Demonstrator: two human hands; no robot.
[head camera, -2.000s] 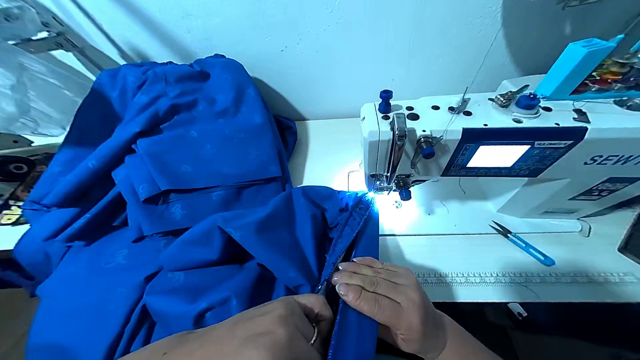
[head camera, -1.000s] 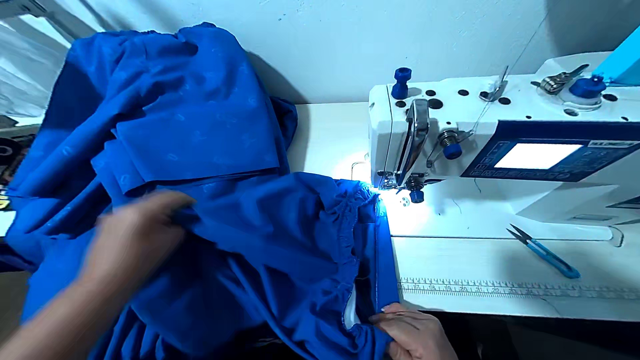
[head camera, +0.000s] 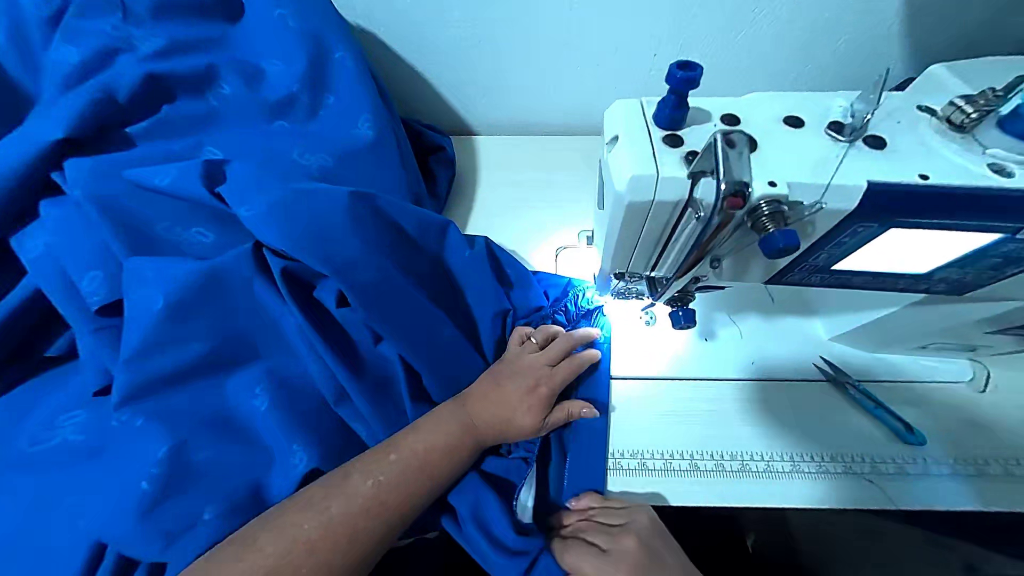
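Observation:
A large blue fabric piece (head camera: 320, 264) with a faint printed pattern spreads over the left and middle, its gathered edge and flat band reaching under the presser foot (head camera: 628, 290) of a white sewing machine (head camera: 800, 152). My left hand (head camera: 532, 384) lies on the gathers and band just in front of the needle area, fingers spread and pressing down; a ring is on one finger. Lower down, my right hand (head camera: 620, 536) grips the band's near end, at the table's front edge, with its fingers curled over the cloth.
Blue-handled thread snips (head camera: 876, 404) lie right of the needle, points toward the machine. A measuring tape strip (head camera: 744, 466) runs along the table's front (head camera: 720, 494). The machine has a lit display (head camera: 916, 250). Behind stands a pale wall (head camera: 512, 64).
My left hand has moved right, from the middle of the blue fabric to the band near the needle. My right hand still holds the band's near end. The view is closer.

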